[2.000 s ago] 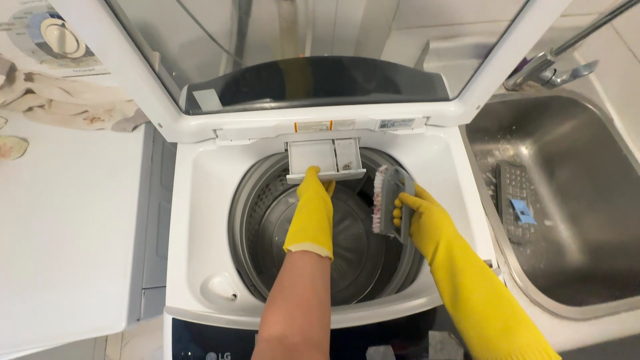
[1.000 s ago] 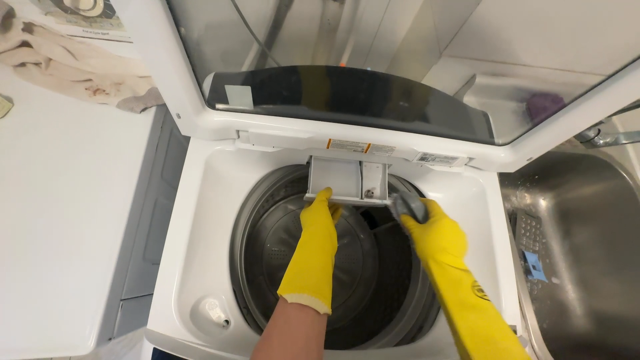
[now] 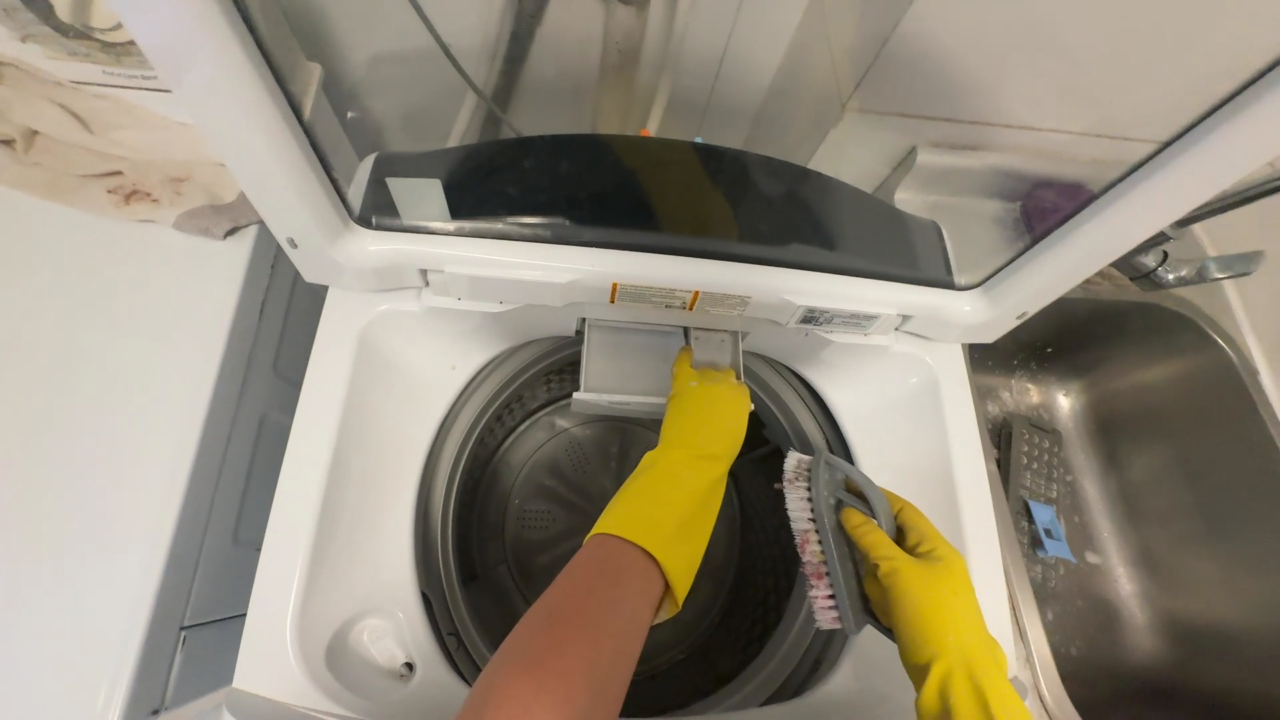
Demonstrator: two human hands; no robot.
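A top-loading washing machine [image 3: 340,440] stands with its lid up, its steel drum [image 3: 560,500] showing below my arms. The detergent drawer [image 3: 630,360] is pulled out over the back of the drum opening. My left hand [image 3: 705,420], in a yellow rubber glove, has its fingers at the drawer's smaller right compartment; whether they grip it is hard to see. My right hand [image 3: 900,560], gloved the same way, holds a grey-handled scrub brush [image 3: 845,540] by its handle. The brush's white and reddish bristles face left, over the right rim of the drum.
The raised lid [image 3: 640,200] with its clear window spans the back. At right is a steel sink [image 3: 1180,480] holding a grey perforated piece [image 3: 1040,460] and a blue piece [image 3: 1050,530], with a tap [image 3: 1190,268] behind. A stained cloth [image 3: 110,150] lies on the white surface at left.
My left hand has moved from the drawer's larger left compartment to its right one. My right hand has drawn the brush away from the drawer, down and right.
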